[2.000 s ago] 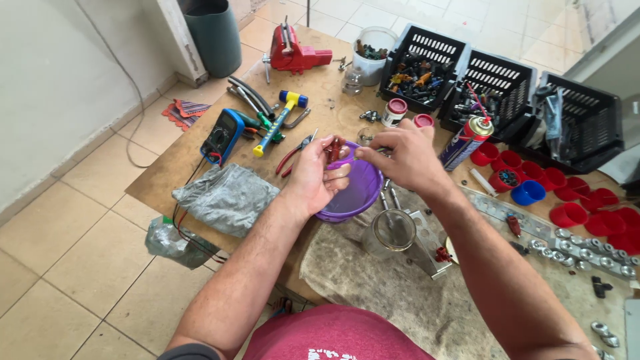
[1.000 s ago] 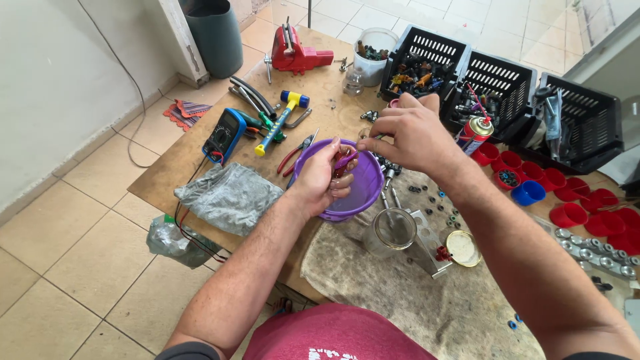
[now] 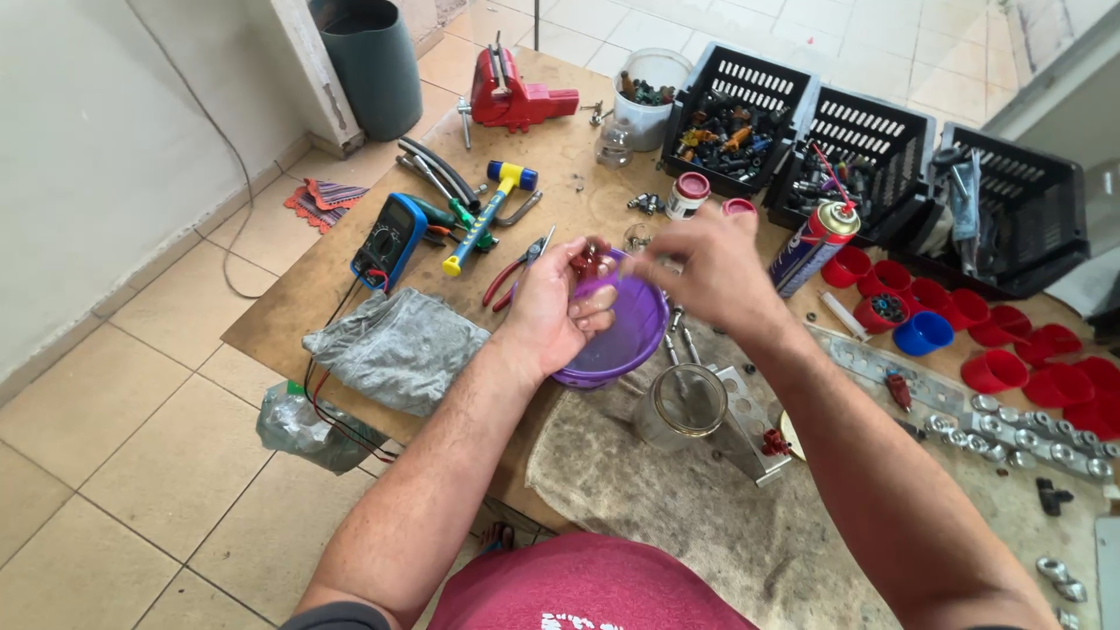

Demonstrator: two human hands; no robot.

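Observation:
My left hand (image 3: 560, 306) holds a small dark red part (image 3: 588, 261), perhaps a fuel injector, over the left side of a purple plastic bowl (image 3: 634, 328) with liquid in it. Just to the right, my right hand (image 3: 704, 267) is blurred, its fingertips close to the red part; whether they grip anything cannot be told. Below the bowl, a glass jar (image 3: 682, 407) stands on a stained cloth beside a perforated metal bracket (image 3: 744, 429). Red-handled pliers (image 3: 506, 282) lie left of the bowl.
Left on the table are a grey rag (image 3: 398, 346), a blue multimeter (image 3: 389, 236) and a mallet (image 3: 481, 219). A red vise (image 3: 516, 92) sits behind. Black crates (image 3: 744, 87), a spray can (image 3: 814, 249), red cups (image 3: 993, 369) and a blue cup (image 3: 923, 332) stand at right.
My right hand has moved slightly toward the right from the left hand and is blurred now. My left hand has stayed over the bowl with the red part.

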